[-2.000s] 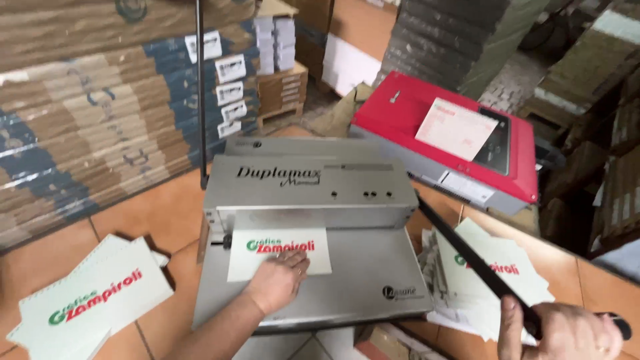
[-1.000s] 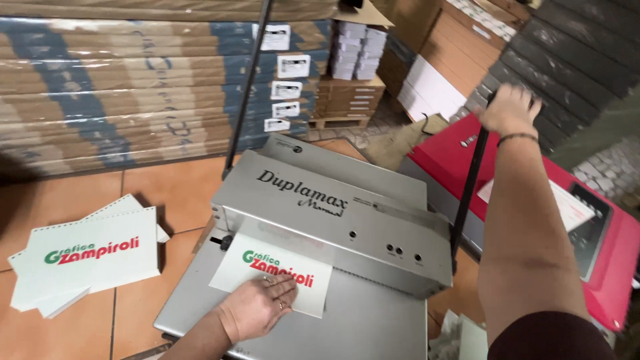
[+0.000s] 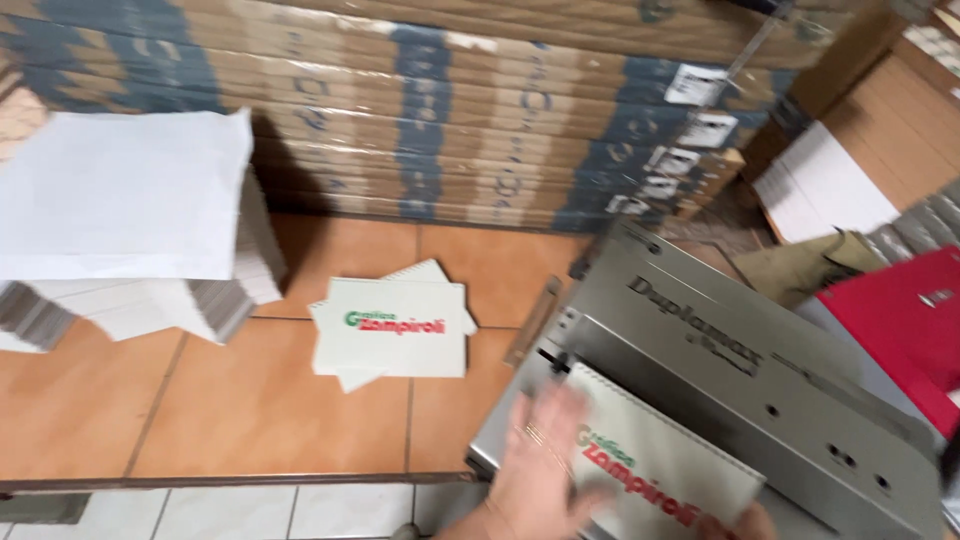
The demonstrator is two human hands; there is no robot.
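Observation:
A printed white sheet pad (image 3: 652,457) with a row of punched holes along its upper edge lies tilted in front of the grey Duplamax punching machine (image 3: 735,375). My left hand (image 3: 544,465), blurred, with rings on its fingers, rests at the pad's left side. At the pad's lower right corner my right hand (image 3: 739,525) pinches its edge, mostly cut off by the frame. Left of the machine, a small fanned pile of punched printed sheets (image 3: 397,330) lies on the orange tiled counter (image 3: 300,420).
Tall stacks of white paper (image 3: 127,202) stand at the left of the counter. Plastic-wrapped cardboard packs (image 3: 420,112) form a wall behind. A red machine (image 3: 907,322) is at the right, near an open carton (image 3: 892,127). The counter's front edge (image 3: 262,481) runs above a white tiled floor.
My right hand has left the machine's black lever and is now at the pad. The pad has come out of the machine's slot, its holes showing. The view has swung left.

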